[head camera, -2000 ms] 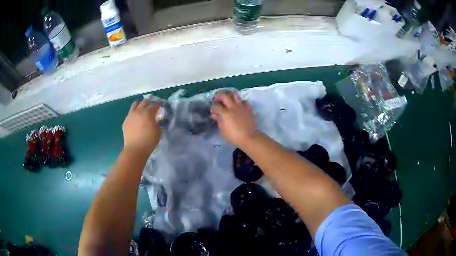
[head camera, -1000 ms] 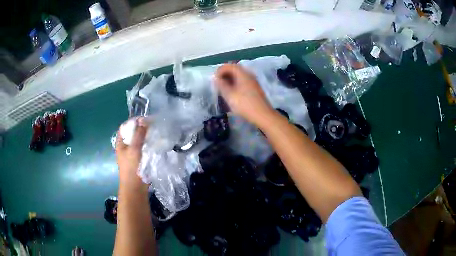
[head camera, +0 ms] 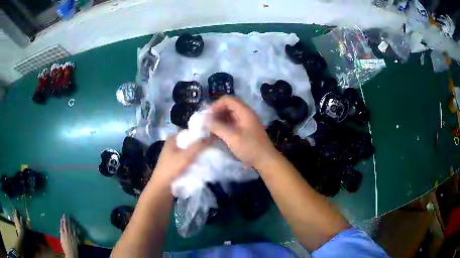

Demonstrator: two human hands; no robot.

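My left hand is closed on a crumpled clear plastic bag and a white wad at the centre front. My right hand is beside it with its fingers bent at the wad; the fingertips are blurred, and I cannot tell whether they grip it. Several black plastic housings lie spread on the white packing sheet, and more black housings are heaped at the right and under my forearms. One round housing under clear film lies left of the sheet.
Red wire leads lie at the left. A short row of black housings is at the far left, near another person's hand at the bench edge. A clear bag of small parts lies right rear, before the white ledge.
The bag that lay over the sheet is now gathered in my left hand, and black housings show on the sheet. Both hands have come together at the front. Another person's hand shows more at the left.
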